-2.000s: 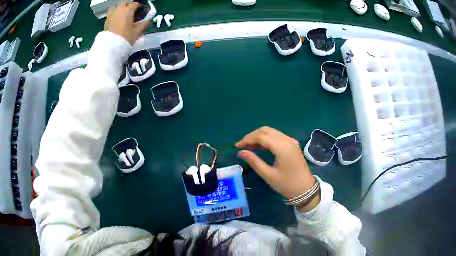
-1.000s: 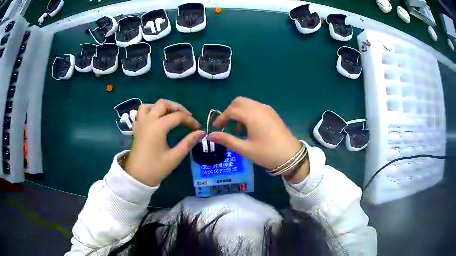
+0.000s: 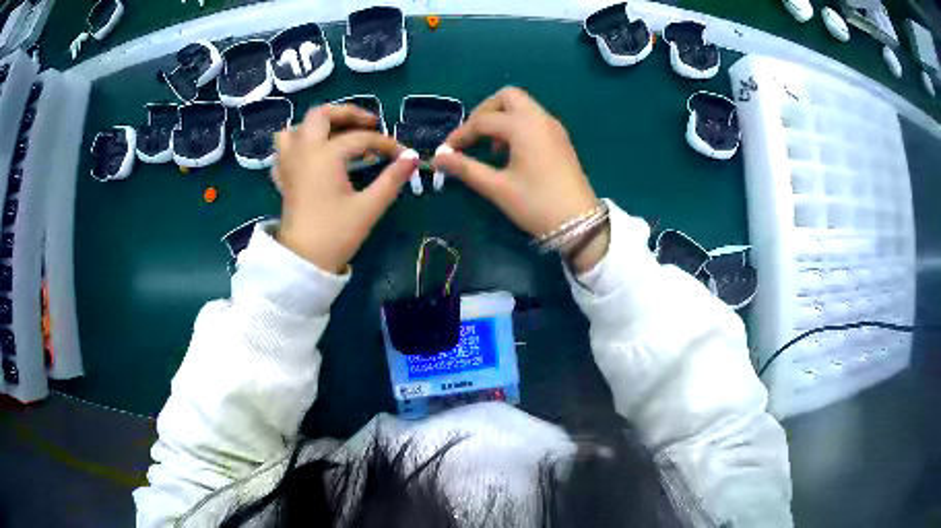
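My left hand [image 3: 335,180] pinches one white earbud [image 3: 416,182] between thumb and fingers. My right hand [image 3: 531,170] pinches another white earbud [image 3: 440,179] beside it. Both stems point down towards me. The hands are just in front of an open charging case [image 3: 429,122] with a black inside; a second open case is partly hidden behind my left hand. The tester [image 3: 454,384] lies nearest my body, its blue screen lit. Its black test socket [image 3: 422,324] holds no earbuds, and thin looped wires [image 3: 439,243] rise behind it.
Several open charging cases stand at the back left, one [image 3: 300,58] holding two earbuds. More open cases [image 3: 713,126] are at the right. A white blister tray [image 3: 825,382] with a black cable across it lies far right. Stacked trays [image 3: 64,227] stand at the left. Orange piece [image 3: 211,194] on the mat.
Both hands have lifted the two earbuds out of the test socket and moved them away from me, to the open cases. The socket is now empty.
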